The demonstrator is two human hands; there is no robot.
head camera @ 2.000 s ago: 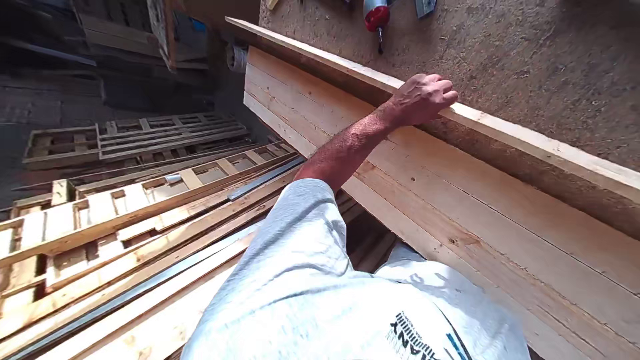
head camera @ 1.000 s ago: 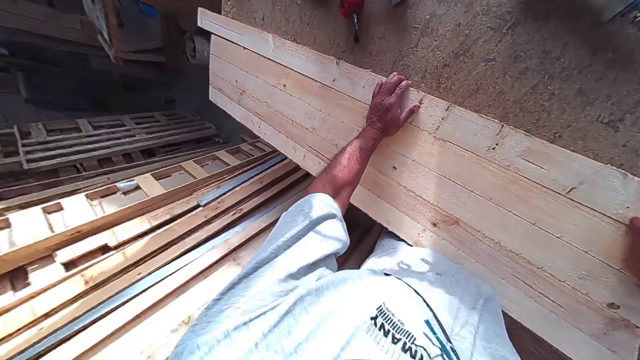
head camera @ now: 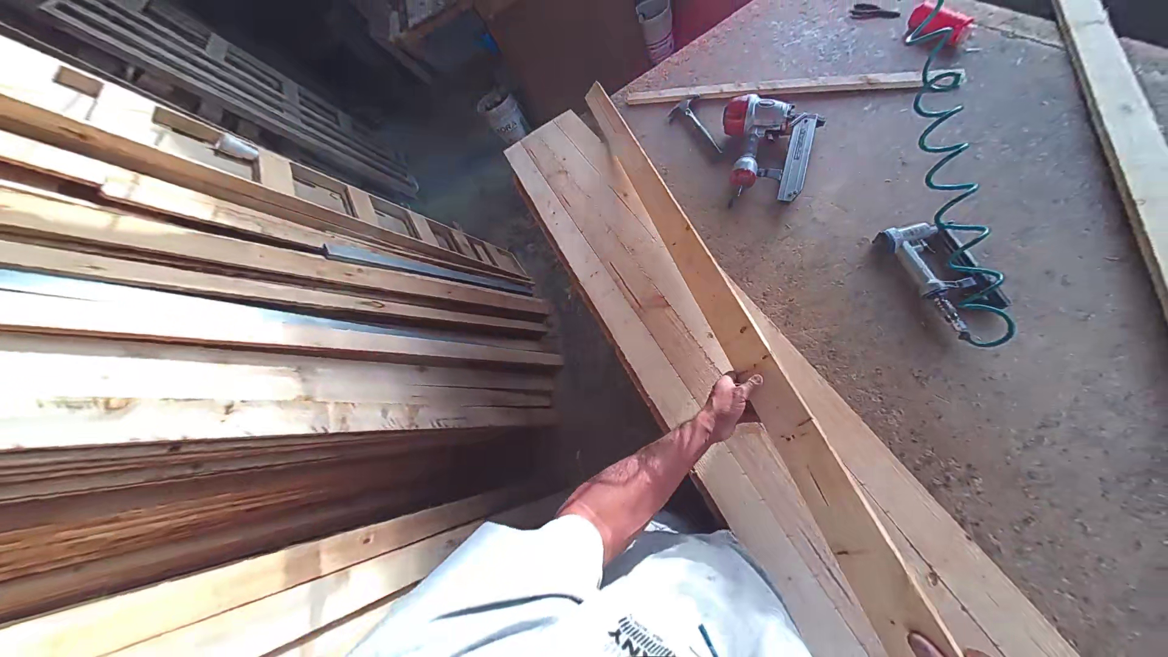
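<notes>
My left hand (head camera: 733,401) grips the lower edge of a long wooden board (head camera: 776,374), which is tilted up on its edge. Beneath and beside it, several pale planks (head camera: 620,265) lie side by side along the table's near edge. My right hand (head camera: 931,646) shows only as fingertips at the bottom edge, against the same board; most of it is hidden or out of frame.
On the worktable (head camera: 839,338) lie a red and silver nail gun (head camera: 762,141), a claw hammer (head camera: 698,125), a second nail gun (head camera: 935,265) with a coiled green hose (head camera: 944,146), a thin strip (head camera: 794,87) and pliers (head camera: 873,11). Stacked lumber (head camera: 274,365) stands at left.
My left hand, spread flat on the planks one second ago, is now closed around a board's edge. That board is now raised on edge and angled across the others. The view has swung toward the tabletop.
</notes>
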